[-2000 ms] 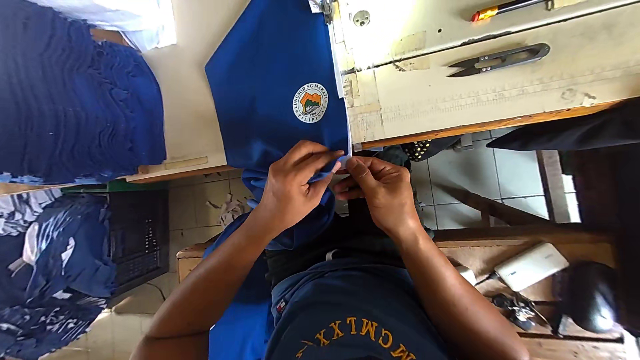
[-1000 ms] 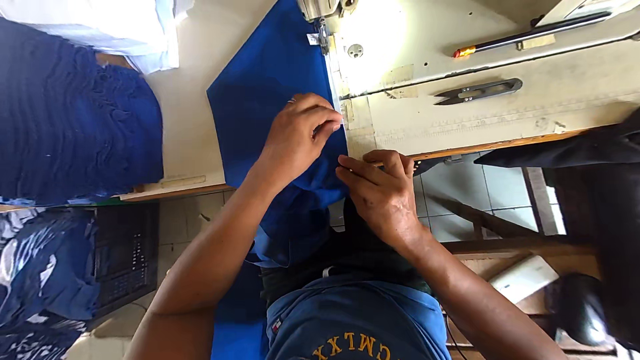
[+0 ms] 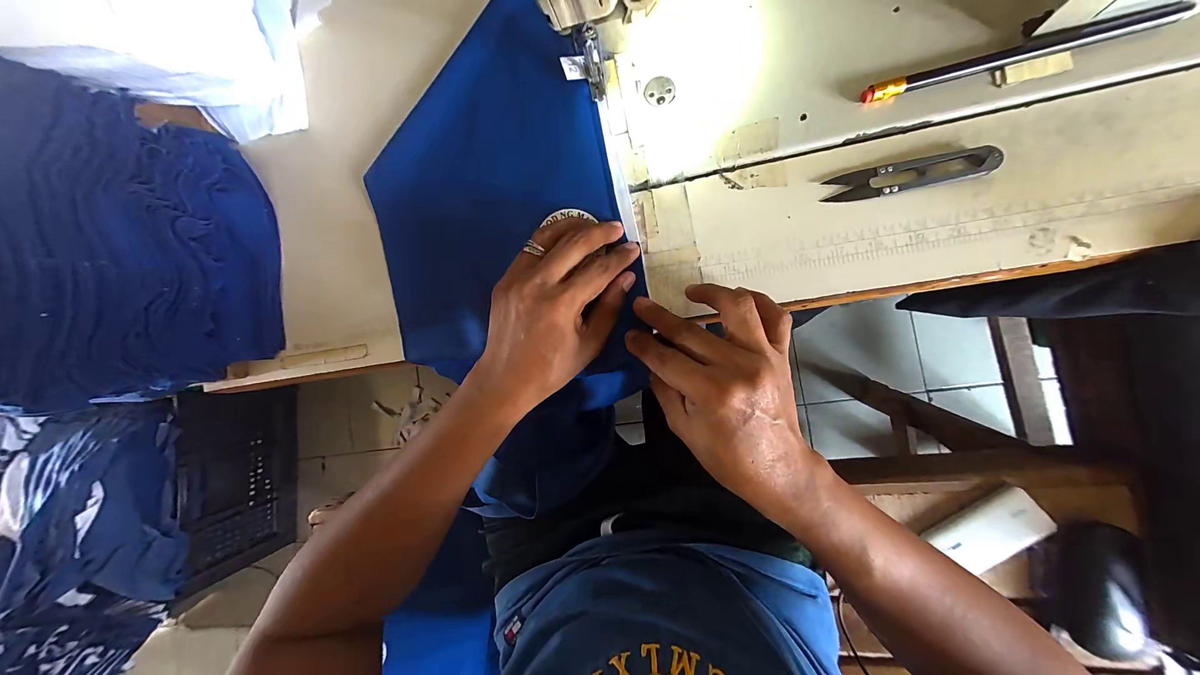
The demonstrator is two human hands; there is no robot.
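Observation:
A blue fabric piece point(image 3: 478, 159) lies on the table under the presser foot point(image 3: 591, 61) of a sewing machine, with a white strip point(image 3: 621, 178) along its right edge. My left hand point(image 3: 558, 300) rests on the cloth, fingertips at that edge, partly covering a round printed emblem point(image 3: 570, 217). Fingers of my right hand point(image 3: 731, 375) touch the same edge lower down, at the table's front, and whether they pinch the cloth cannot be told. The rest of the cloth hangs into my lap.
Thread snips point(image 3: 914, 174) and a pencil point(image 3: 1022, 56) lie right of the machine foot. A tall stack of dark blue cloth point(image 3: 141, 244) and white cloth point(image 3: 159, 56) stand at the left. A black plastic crate point(image 3: 234, 478) is below, beside a heap of cloth point(image 3: 94, 516).
My left hand has moved up from the table's front edge onto the cloth and now covers part of the emblem. My hands, close together two seconds ago, are now farther apart.

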